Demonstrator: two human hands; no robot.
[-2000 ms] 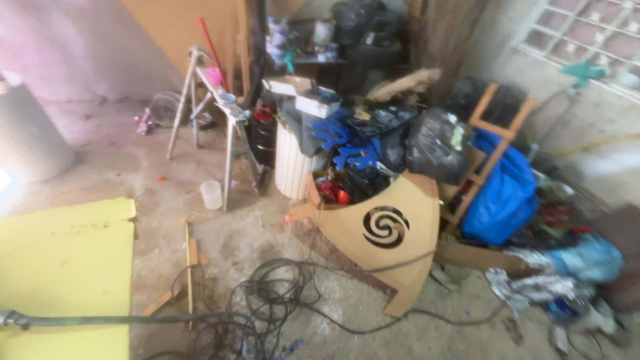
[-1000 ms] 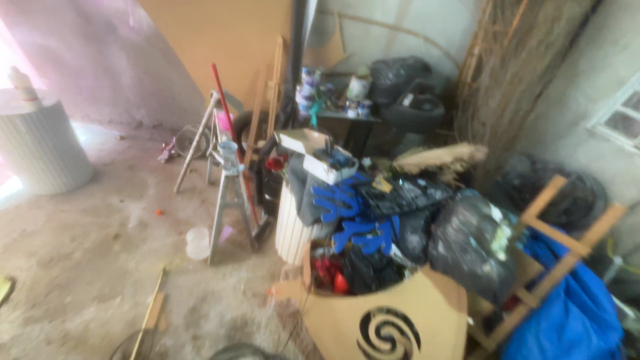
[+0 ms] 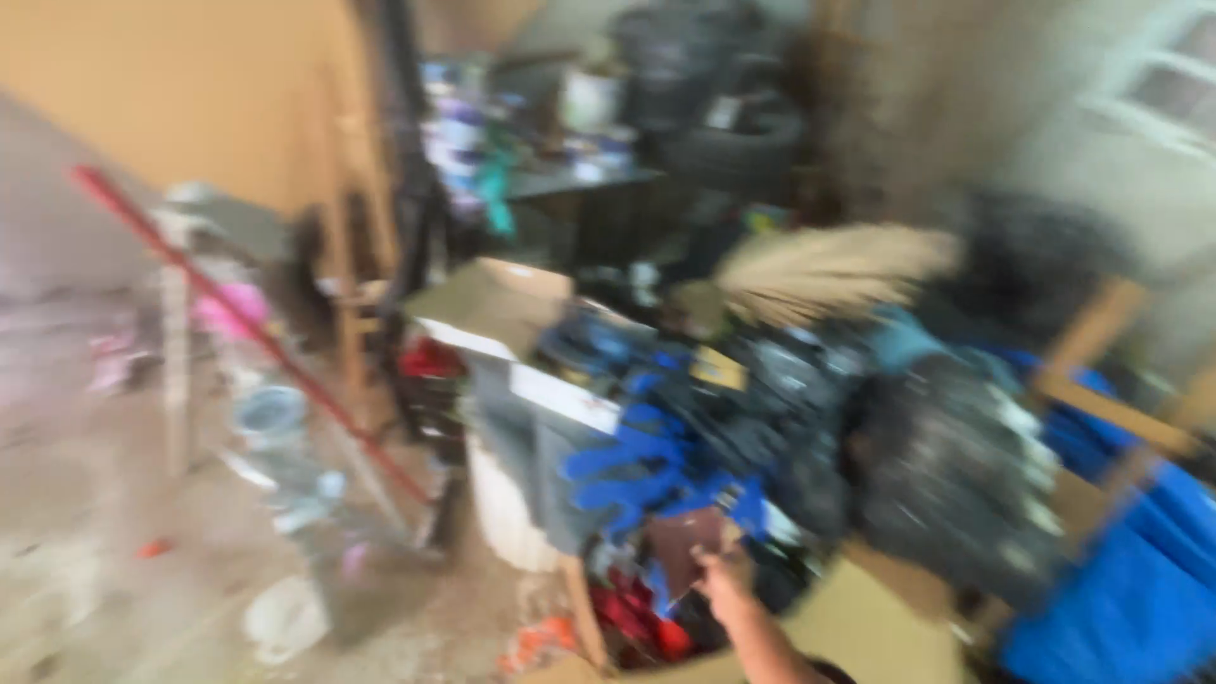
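Note:
My right hand [image 3: 724, 568] reaches in from the bottom and has its fingers on a flat brown piece [image 3: 682, 551], perhaps sandpaper. The piece is over a cardboard box [image 3: 684, 670] that holds red items [image 3: 632, 613] and black plastic. Just above lie blue gloves [image 3: 632, 465], beside an opened carton with white edges [image 3: 565, 394] on top of a pale ribbed bin [image 3: 503, 494]. Black plastic bags [image 3: 950, 475] are to the right. The view is blurred. My left hand is not in view.
A stepladder [image 3: 176, 351] with a red pole [image 3: 256, 332] and a small bucket [image 3: 271, 413] stands at left. A white container [image 3: 285, 617] sits on the floor. At right are a wooden frame [image 3: 1116, 408] and a blue tarp [image 3: 1111, 589]. Behind, a table [image 3: 579, 180] holds cans.
My right hand has come into view with the brown piece at its fingers. The view has moved nearer to the heap and the stepladder.

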